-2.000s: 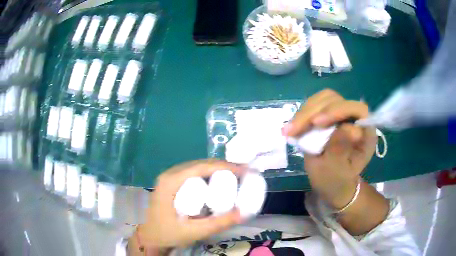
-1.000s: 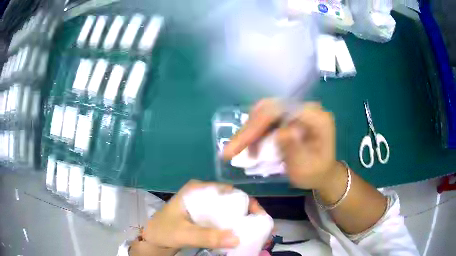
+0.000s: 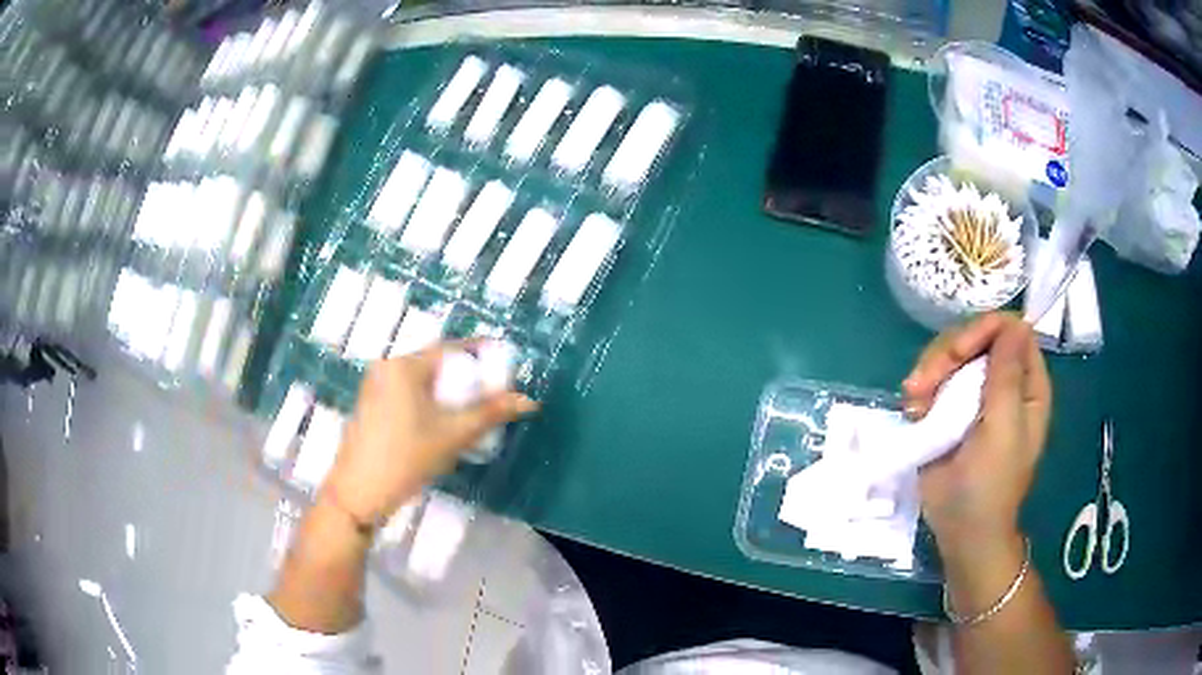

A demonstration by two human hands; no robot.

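Note:
My left hand is over the third row of a large clear blister tray on the left, its fingers closed around white housings. At least two show at the fingertips; whether they touch the tray slots is unclear. My right hand grips a white wiping cloth, which points down-left over a small clear box. A pale tail trails up from that hand. White cloth squares lie in the small box.
A tub of cotton swabs and wrapped white blocks stand at upper right, near a printed soft pack. A black phone lies at the back. Scissors lie at right. More filled trays are at far left.
The view has shifted left. My left hand has moved from the bench edge to the blister tray with white housings. My right hand and its cloth are now at the small box's right side.

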